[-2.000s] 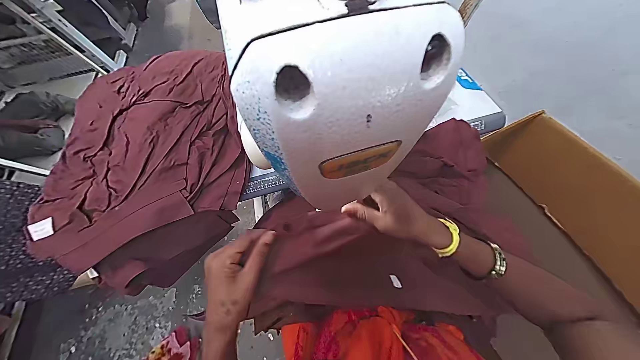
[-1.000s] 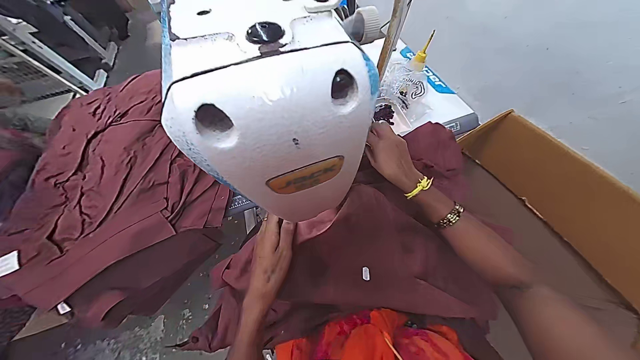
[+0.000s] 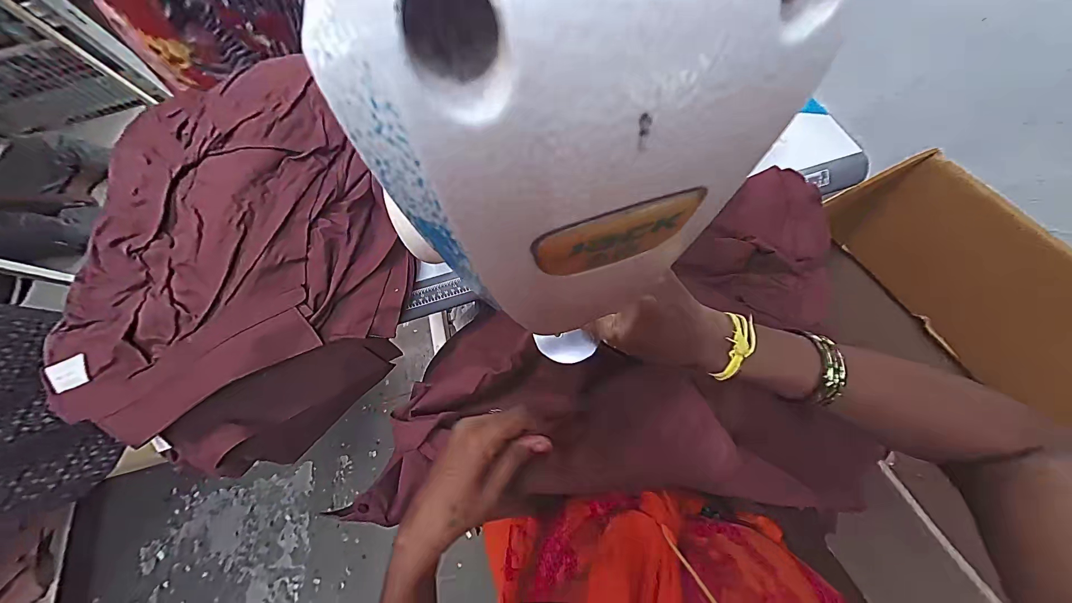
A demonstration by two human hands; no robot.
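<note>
The white head of a Jack sewing machine [image 3: 536, 167] fills the upper middle of the head view and hides its needle area. Below it, a maroon cloth piece [image 3: 620, 435] spreads over the machine bed and hangs toward my lap. My right hand [image 3: 657, 327], with a yellow band at the wrist, is at the cloth close under the machine head; its fingertips are partly hidden. My left hand [image 3: 494, 461] rests on the cloth lower and to the left, fingers bent; whether it pinches the fabric is unclear. A round white disc [image 3: 567, 346] shows beneath the head.
A pile of maroon garments [image 3: 226, 251] with a white tag lies at the left. A cardboard box [image 3: 955, 268] stands at the right, beside more maroon cloth [image 3: 766, 243]. Metal racks [image 3: 59, 67] are at upper left. Orange and red clothing [image 3: 636, 553] covers my lap.
My right hand has come back from beside the machine's far side to just under its head. My left hand has drawn back from the machine, toward me. The view has shifted closer to the machine.
</note>
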